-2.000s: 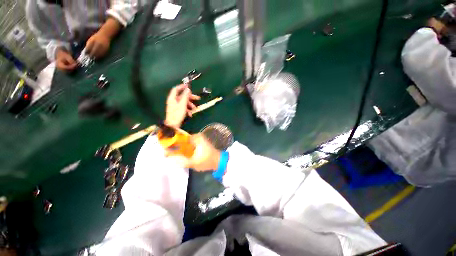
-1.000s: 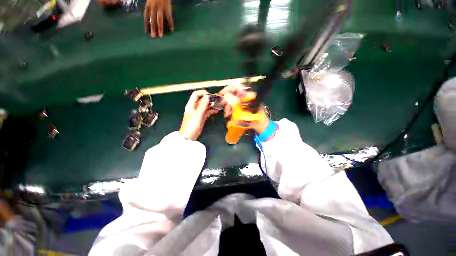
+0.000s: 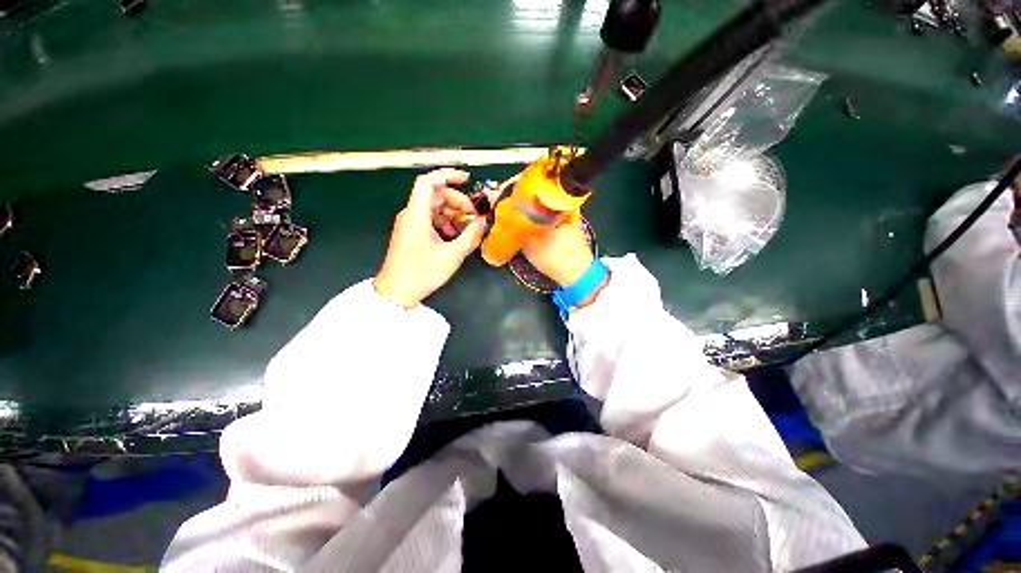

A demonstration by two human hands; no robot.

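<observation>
My left hand (image 3: 423, 238) holds a small dark housing (image 3: 481, 203) with a shiny edge between its fingertips, mostly hidden by the fingers and the tool. My right hand (image 3: 561, 249) grips the orange-yellow electric screwdriver (image 3: 524, 209), which is tilted beside the housing. Its tip is hidden. A blue strap (image 3: 582, 288) is on my right wrist. A round dark mesh dish (image 3: 526, 272) lies partly hidden under my right hand. Several square housings (image 3: 244, 249) with metallic rims lie clustered left of my left hand.
A cream-yellow strip (image 3: 370, 160) runs along the green belt (image 3: 146, 280) beyond my hands. A thick black cable (image 3: 661, 93) rises from the tool toward the upper right. A crumpled clear bag (image 3: 733, 207) lies right. A white-sleeved person (image 3: 963, 325) is at the far right.
My left hand has come back from beyond the strip and now holds a housing close beside the screwdriver. The view has shifted, and the hand seen across the belt is out of view.
</observation>
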